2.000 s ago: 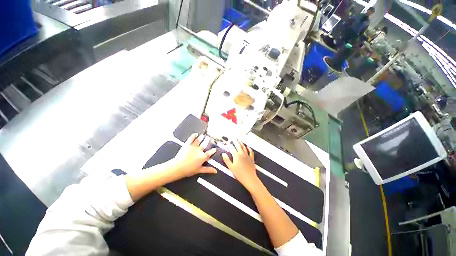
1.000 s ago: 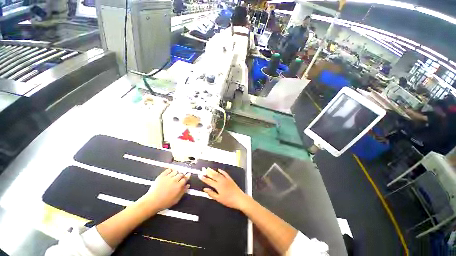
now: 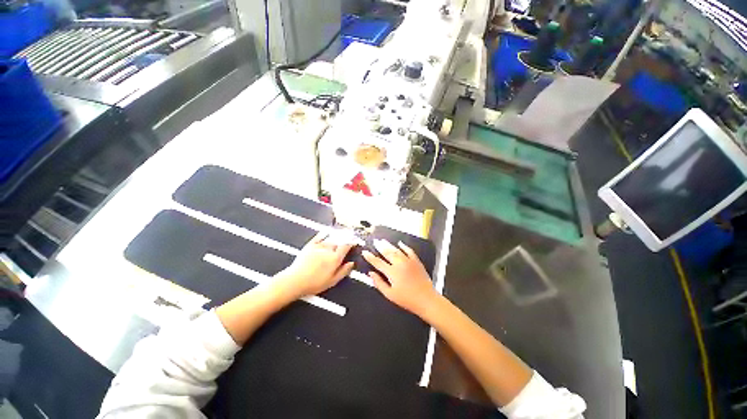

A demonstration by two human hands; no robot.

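Black fabric panels [image 3: 176, 244] lie on the white board [image 3: 443, 245] under the sewing head [image 3: 368, 164]. Straight white strips [image 3: 237, 232] show within and between the panels. My left hand [image 3: 321, 263] lies flat on the fabric, left of the needle area, fingers slightly apart. My right hand [image 3: 399, 274] lies flat on the fabric to its right, fingers spread. Both hands are palm down and grip nothing that I can see. The needle and presser foot [image 3: 364, 232] are small and blurred, just beyond my fingertips. Dark fabric also extends toward my body between my forearms.
A control screen [image 3: 684, 180] stands on the right. A green-edged bed [image 3: 524, 192] lies behind right, and a metal table [image 3: 557, 319] with a pale rectangular outline lies right of the board. A roller conveyor [image 3: 106, 51] and a blue bin [image 3: 29, 114] are on the left.
Since two seconds ago, the board and panels have shifted left relative to the sewing head, with both hands staying near the needle. Since one second ago, mainly my view has turned.
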